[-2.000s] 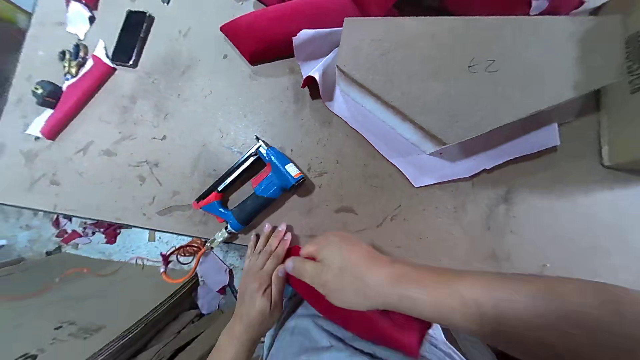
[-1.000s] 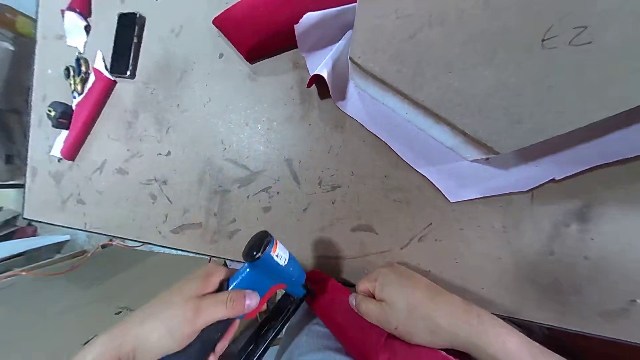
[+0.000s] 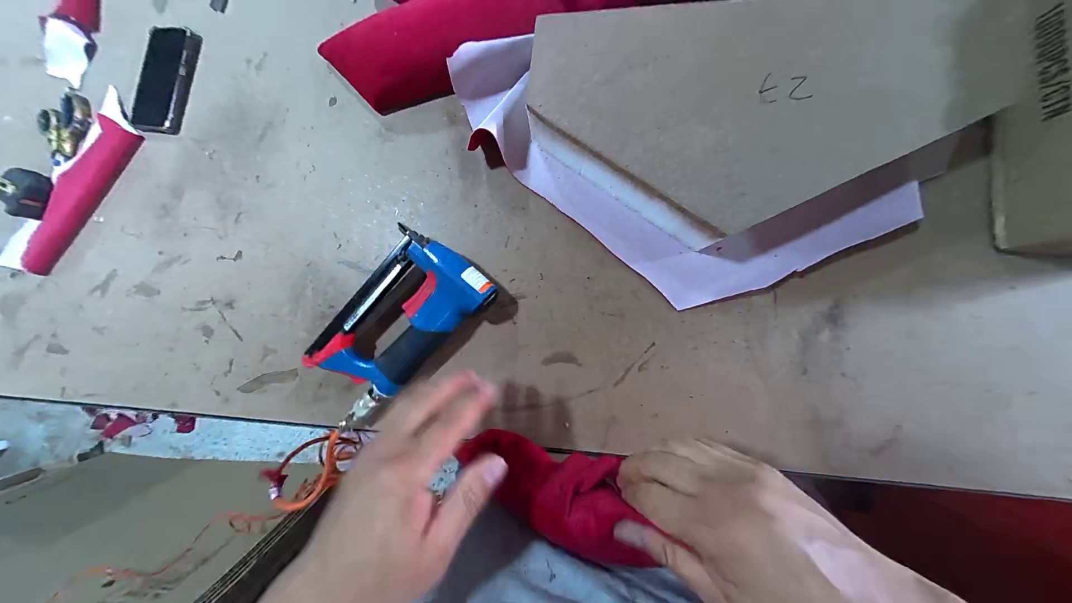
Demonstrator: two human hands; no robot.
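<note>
A piece of red fabric (image 3: 578,507) lies bunched over the near table edge, above grey cloth. My right hand (image 3: 712,511) grips its right part, with the thumb below and the fingers on top. My left hand (image 3: 402,494) is raised beside its left end, fingers apart, holding nothing. Just beyond my left hand, a blue and black pneumatic stapler (image 3: 419,310) with red parts rests on the table, its hose fitting towards me. Farther back, a cut board (image 3: 754,109) with a foam edge sits on pale-backed fabric (image 3: 695,280).
At the left lie a smartphone (image 3: 167,79), scissors (image 3: 65,126), a tape measure (image 3: 25,193) and a red fabric roll (image 3: 88,197). A red padded piece (image 3: 427,50) is at the back, a cardboard box (image 3: 1034,176) at the right. An orange air hose (image 3: 322,477) hangs off the near edge.
One second ago my left hand held the stapler against the red fabric; now the stapler lies on the table and that hand is free. My right hand has stayed on the fabric.
</note>
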